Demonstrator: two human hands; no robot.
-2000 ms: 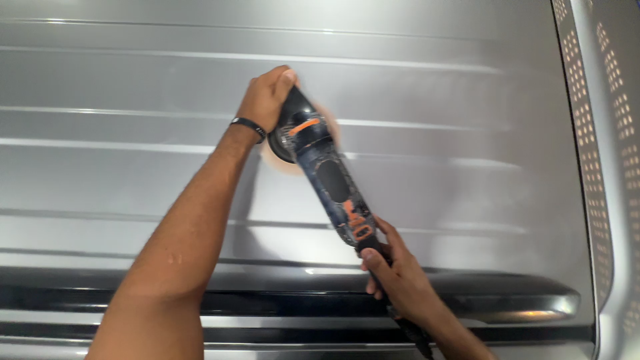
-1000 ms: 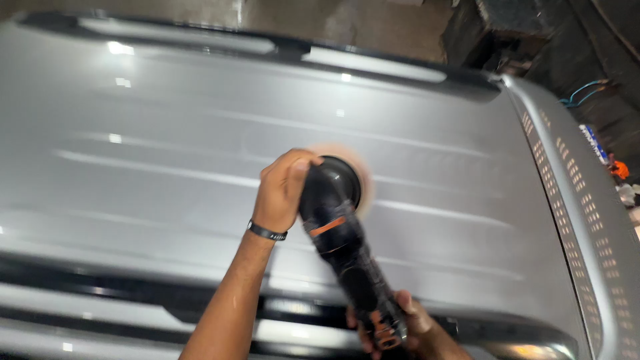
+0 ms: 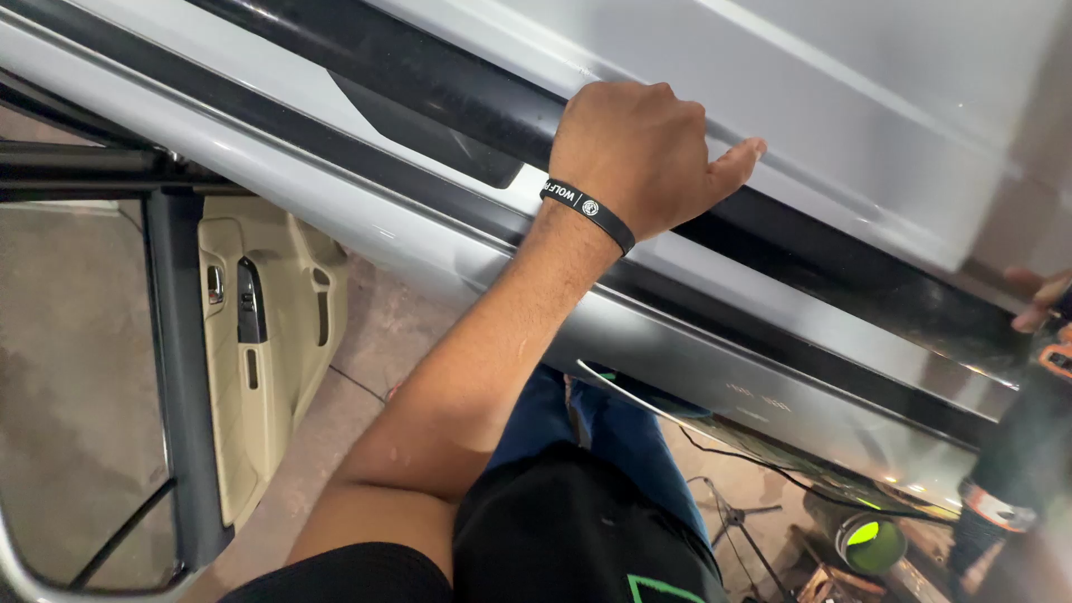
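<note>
My left hand [image 3: 632, 159], with a black wristband, lies over the black roof rail [image 3: 469, 92] of a silver vehicle. Its knuckles face up, the thumb points right, and the fingertips are hidden on the rail's far side. At the right edge, partly cut off, my right hand [image 3: 1038, 297] has its fingers around the dark end of a power polisher [image 3: 997, 469] with orange markings. The polisher is blurred and its pad cannot be made out. Beyond the rail spreads the ribbed silver roof panel [image 3: 837, 151].
An open vehicle door with a beige inner panel [image 3: 276, 335] stands at lower left. A black cable [image 3: 779, 481] runs beside the vehicle's side. On the floor at lower right are a stand with spread legs [image 3: 737, 515] and a container with bright green inside [image 3: 867, 540].
My left hand has let go of the polisher's head and is now on the roof rail. The polisher is off the roof's middle, at the right edge. The view has swung down strongly.
</note>
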